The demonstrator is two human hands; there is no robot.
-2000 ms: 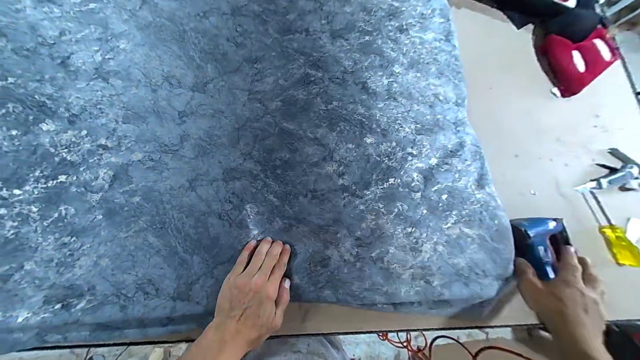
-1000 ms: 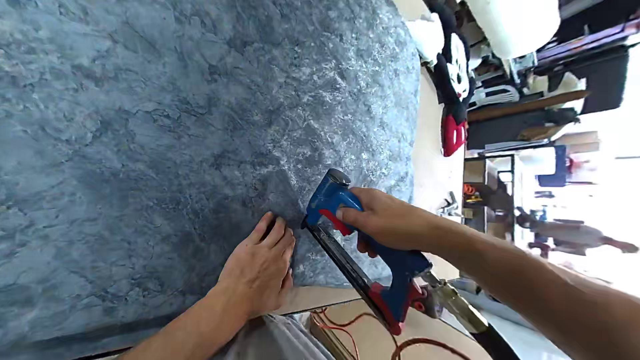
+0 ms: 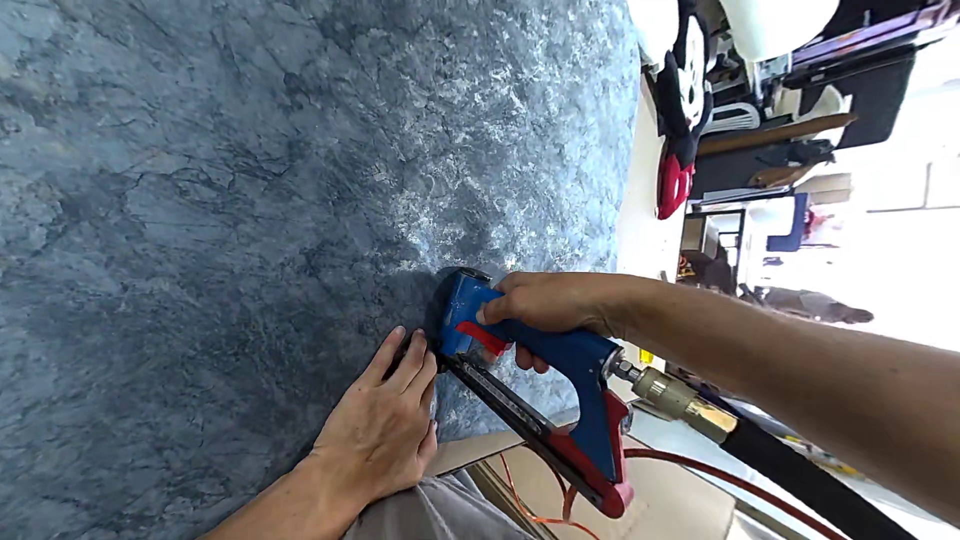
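Blue-grey mottled sheet material (image 3: 285, 187) spreads over the work surface. My right hand (image 3: 536, 307) grips the blue handle of a pneumatic staple gun (image 3: 592, 382) with a red trigger. Its nose meets the sheet just right of my left fingertips, and its dark magazine slants down to the right. My left hand (image 3: 386, 420) lies on the sheet with its fingers apart, pressing it near the lower edge. A brass and steel air coupling (image 3: 675, 401) joins the gun to a black hose. Whether a staple is in the sheet cannot be seen.
Red air hose (image 3: 720, 476) and thin orange cord (image 3: 517, 502) hang below the table edge. Black and red fabric items (image 3: 679, 150) lie on the pale table (image 3: 641, 202) beyond the sheet. A person (image 3: 814, 304) is in the background, near shelves and white chairs.
My right hand took up the staple gun, which stood at the table's right two seconds ago, and brought it beside my left hand. Since one second ago its nose has come closer to the left fingertips.
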